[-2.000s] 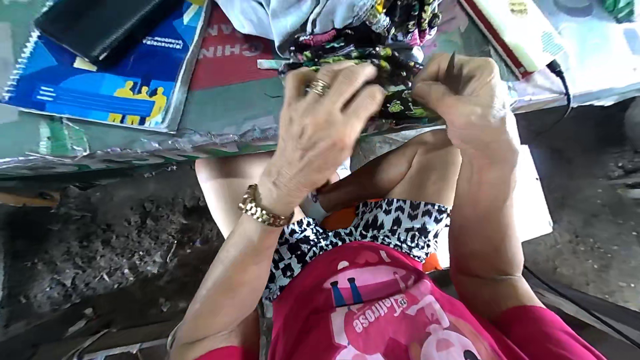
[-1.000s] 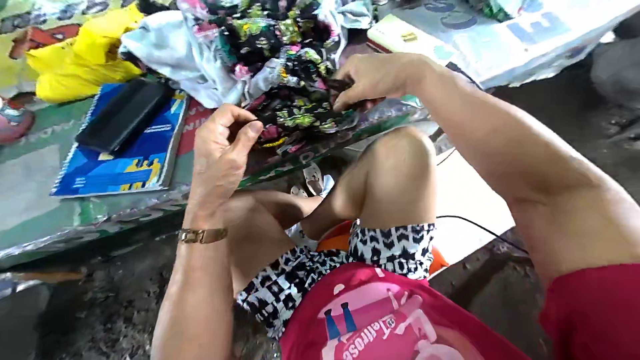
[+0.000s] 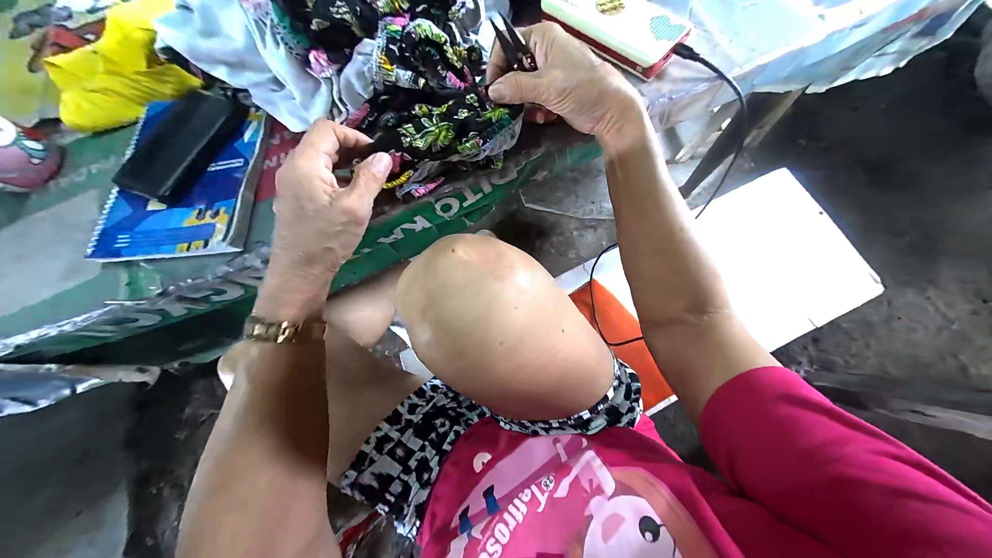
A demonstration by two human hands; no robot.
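A black fabric with green, pink and yellow patterns (image 3: pixel 434 128) lies bunched at the near edge of the table. My left hand (image 3: pixel 329 186) pinches its left end between thumb and fingers. At the other end, my right hand (image 3: pixel 562 81) grips the cloth with the thumb and fingertips. Small dark thread snips (image 3: pixel 513 45) are also held in that hand, their pointed blades sticking up between the fingers. Pale blue-grey cloth (image 3: pixel 244 58) lies beside the patterned fabric, on its left.
A black case (image 3: pixel 182 147) rests on a blue spiral notebook (image 3: pixel 209 205) at the left. Behind them is a yellow plastic bag (image 3: pixel 116 66). A white and red device (image 3: pixel 620 31) with a black cable (image 3: pixel 736 93) sits at the right. A white board (image 3: pixel 798 256) lies below the table.
My left hand has moved from on top of the patterned fabric to its left end. The knee has come up in front of the table edge. The view has shifted.
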